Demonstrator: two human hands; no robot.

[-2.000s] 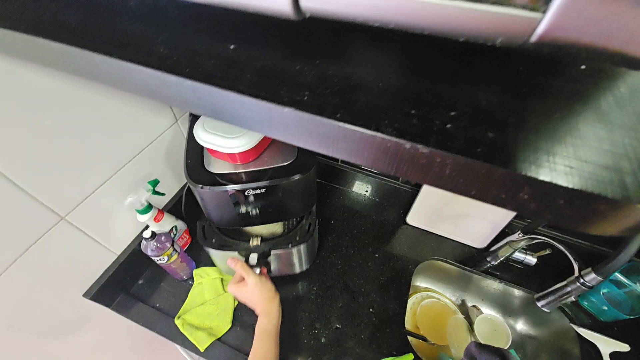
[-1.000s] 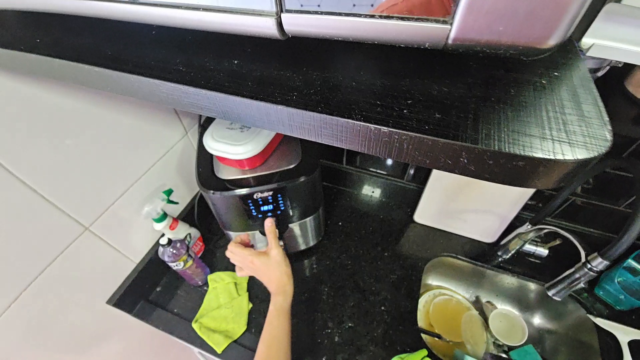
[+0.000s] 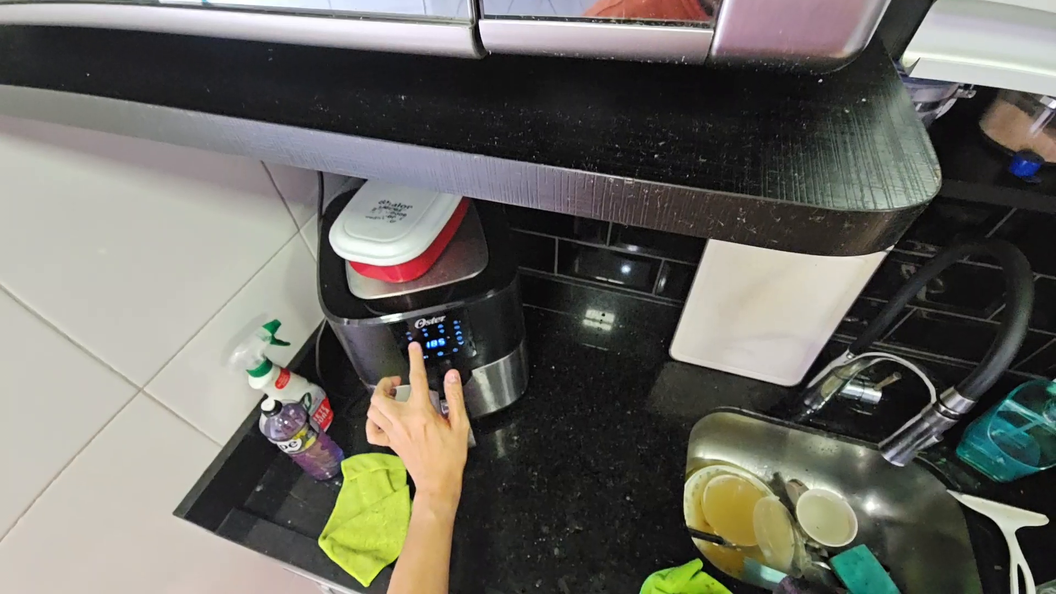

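My left hand (image 3: pixel 425 429) is in front of the black and steel Oster air fryer (image 3: pixel 503 388). Its index fingertip is at the lit control panel (image 3: pixel 437 340), which reads 185; the thumb is raised and the other fingers are curled, holding nothing. The hand partly hides the fryer's basket handle. On top of the fryer rests a red container with a white lid (image 3: pixel 396 223). A lime green cloth (image 3: pixel 367 516) lies just left of my forearm. My right hand is not in view.
Left of the fryer are a purple bottle (image 3: pixel 301 441) and a spray bottle (image 3: pixel 285 379). A black shelf (image 3: pixel 495 124) overhangs the counter. At right are a white board (image 3: pixel 771 313), a faucet (image 3: pixel 924 425) and a steel sink (image 3: pixel 891 470) holding dishes.
The fryer's basket, pulled partly out two seconds ago, is pushed in. Its display has lit and gone from 180 to 185. My left index finger has extended to the panel.
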